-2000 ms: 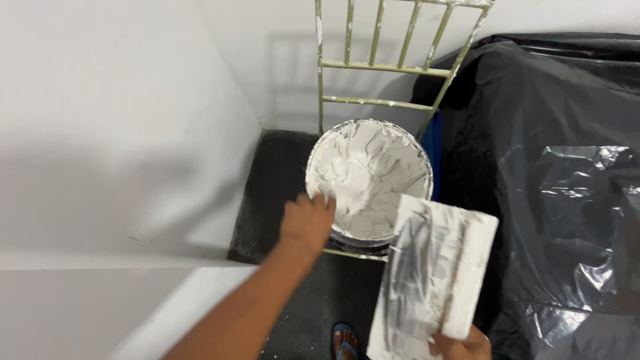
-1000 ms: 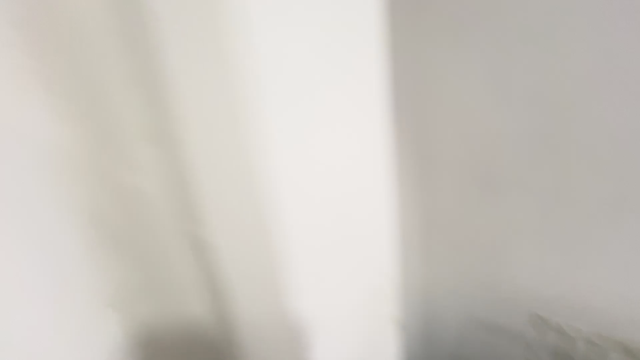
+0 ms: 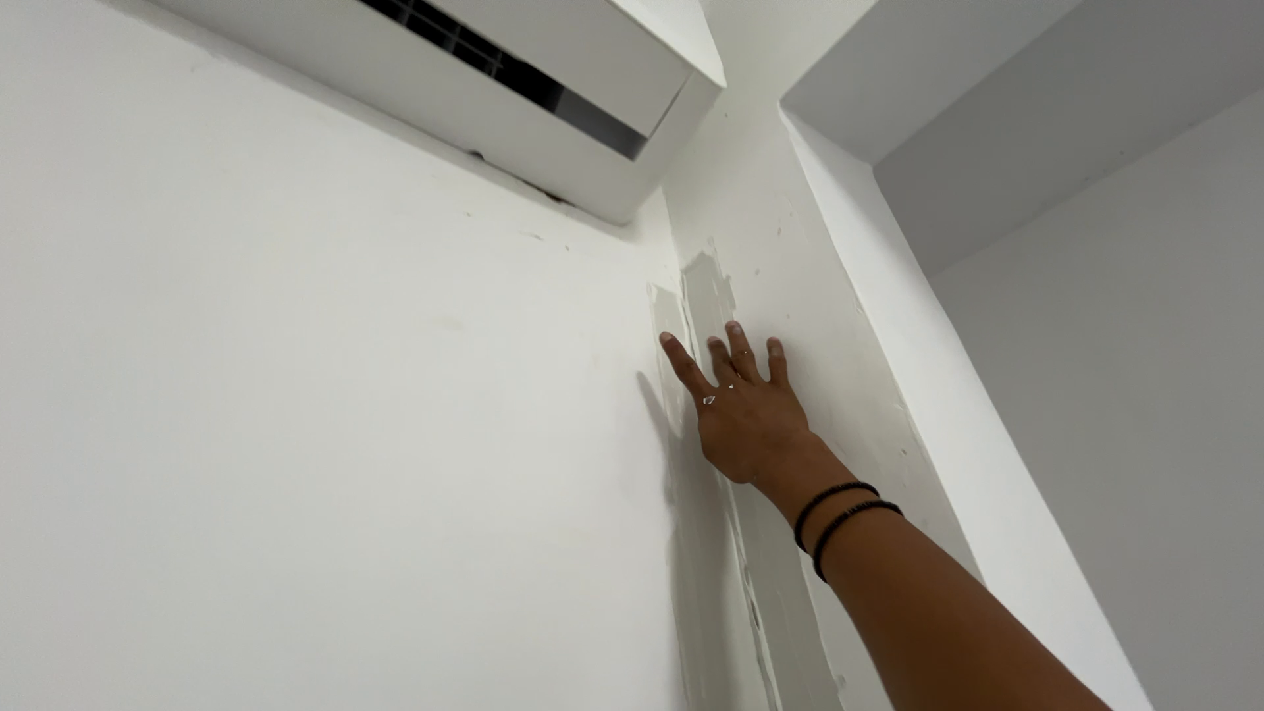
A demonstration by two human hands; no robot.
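My right hand reaches up from the lower right, its back toward me and its fingers spread. White flecks mark the knuckles, and two black bracelets circle the wrist. The fingertips are at the inside wall corner, over a strip of damp-looking grey-white filler; whether they press on it cannot be told. The palm side is hidden, and no tool shows in the hand. Below the hand, the filler strip runs down both sides of the corner with a ridged line between. My left hand is out of view.
A wall-mounted air conditioner with a dark vent slot juts out above and left of the hand. To the right, the wall ends at a white projecting edge beside a recessed grey wall. A plain white wall fills the left.
The view has swung from a bucket of white compound up to the wall corner. Two seconds ago my right hand held a plastering trowel; now it is raised with fingers spread. My left hand has left view.
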